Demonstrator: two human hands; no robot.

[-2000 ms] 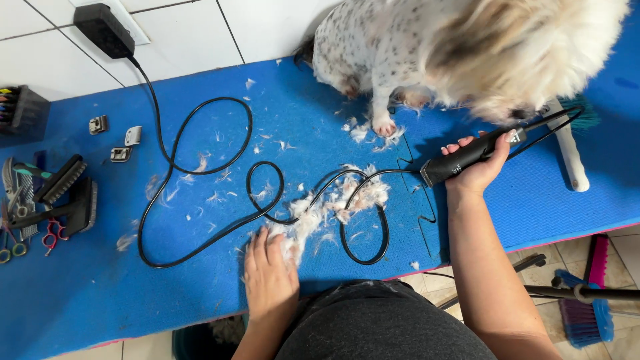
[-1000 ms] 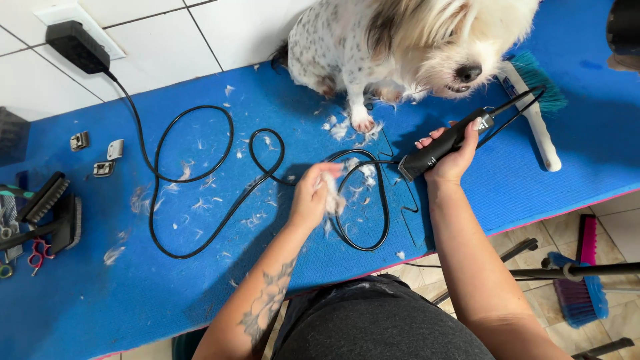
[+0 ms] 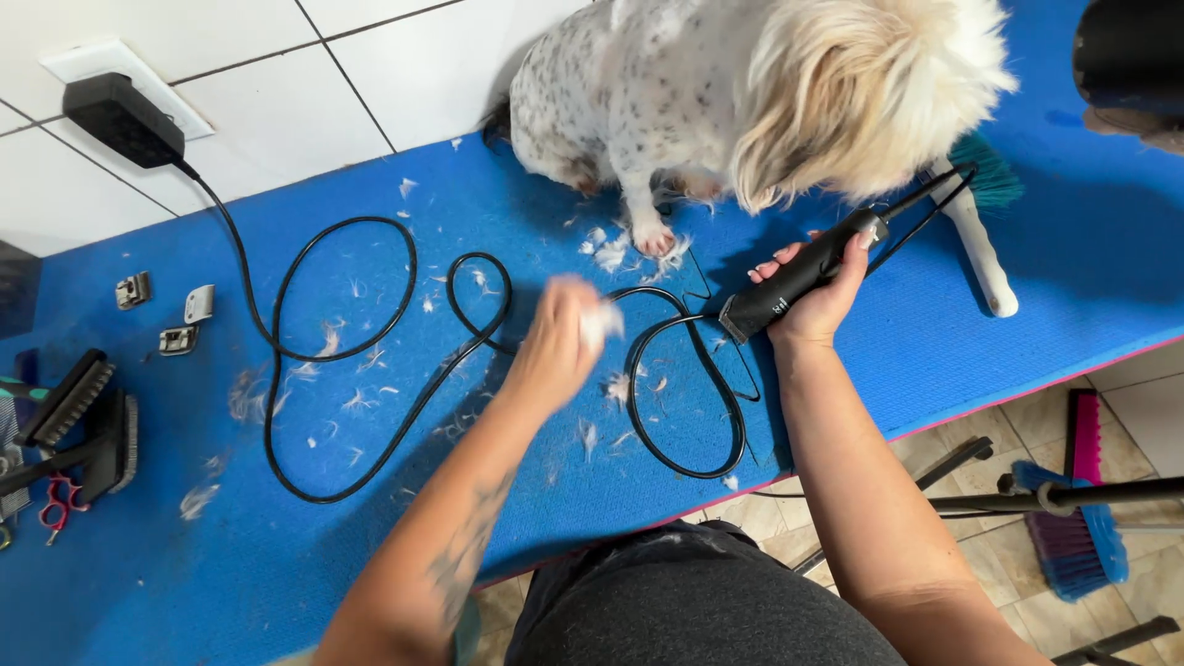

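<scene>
A clump of white dog hair (image 3: pixel 599 324) is in my left hand (image 3: pixel 558 344), which is blurred above the blue grooming table (image 3: pixel 370 546). My right hand (image 3: pixel 819 291) is wrapped around a black electric clipper (image 3: pixel 797 277), its blade end toward the lower left. From it a black cord (image 3: pixel 413 421) loops over the mat. A white spotted dog (image 3: pixel 638 92) with a long-haired head sits by the wall, one front paw (image 3: pixel 653 238) near the clipper and among loose tufts (image 3: pixel 610 252). More hair is scattered around the cord loops.
Three metal clipper parts, one a blade (image 3: pixel 132 290), lie at the left, beyond black brushes (image 3: pixel 69 398) and red-handled scissors (image 3: pixel 61 504). A white-handled green brush (image 3: pixel 982 250) rests right of the dog. A power adapter (image 3: pixel 125 120) is plugged into the wall. A broom (image 3: pixel 1078 536) stands below the table.
My left hand has lifted from the hair pile on the mat, and much of that pile is gone. The dog's head, raised one second ago, is lowered. My right hand still holds the clipper.
</scene>
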